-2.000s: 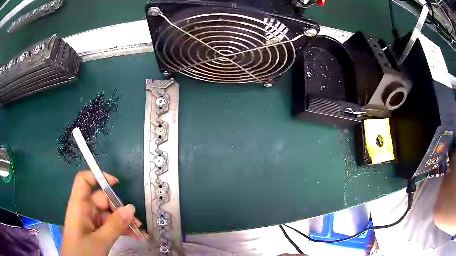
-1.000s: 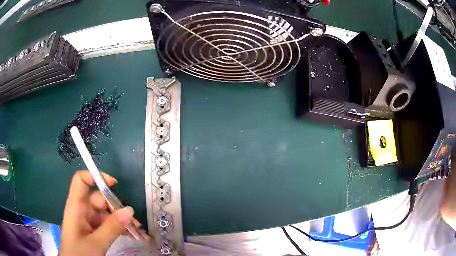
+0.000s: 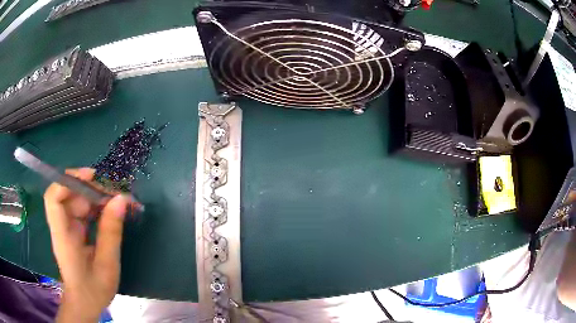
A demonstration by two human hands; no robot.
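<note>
My left hand (image 3: 88, 233) is at the left and holds slim tweezers (image 3: 47, 169). Their pale end points to the upper left, and the other end is by the thumb. The hand overlaps the lower edge of a loose heap of tiny black components (image 3: 132, 150). A long metal fixture strip (image 3: 232, 189) lies upright in front of me, with a wavy groove and a row of small round silvery parts (image 3: 216, 210). Its lower end is cut off by the frame. A thin, blurred brownish thing touches its lower right side. My right hand is not in view.
A fume fan (image 3: 301, 72) stands at the back. Stacked fixtures (image 3: 57, 91) are upper left, a solder spool (image 3: 11, 207) far left. At right are a black tray (image 3: 436, 104), an iron holder (image 3: 519, 129) and a yellow sponge (image 3: 497, 183). Someone's bare skin shows at the right edge.
My left hand has moved left and slightly up with the tweezers, which are now tilted flatter and lie left of the heap. The whole view has shifted a little, with the bench things further right.
</note>
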